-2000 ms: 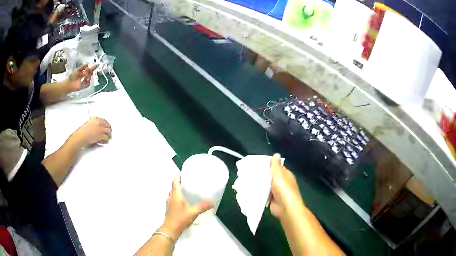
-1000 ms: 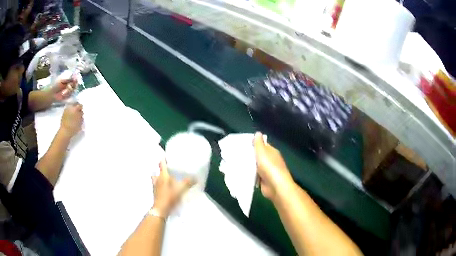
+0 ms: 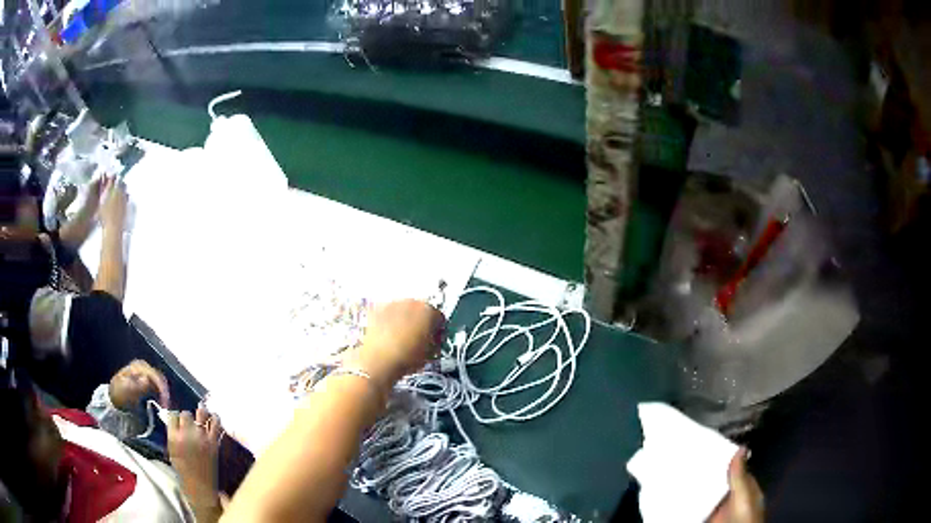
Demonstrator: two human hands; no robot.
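My left hand (image 3: 406,332) is over the right end of the white sheet, fingers curled, beside white cables. Cable ends show at its fingertips, but I cannot tell if it grips one. A heap of coiled white cables (image 3: 429,470) lies below and right of this hand. Loose white cables (image 3: 526,358) lie in open loops on the green mat. My right hand (image 3: 743,497), cut off by the bottom edge, holds a folded white cloth (image 3: 682,465) right of the mat. The white wash bottle (image 3: 243,153) with a bent spout stands by the belt edge.
A green belt (image 3: 439,153) runs behind the white sheet (image 3: 214,286). A stained post (image 3: 610,163) rises right of centre. A clear-lined bin (image 3: 761,337) with a red item stands beyond it. Other people's hands (image 3: 194,444) and arms are at the left.
My left hand has let go of the bottle, which now stands by the belt, and is over the cables. My right hand still holds the cloth, now lower right. The view has swung right.
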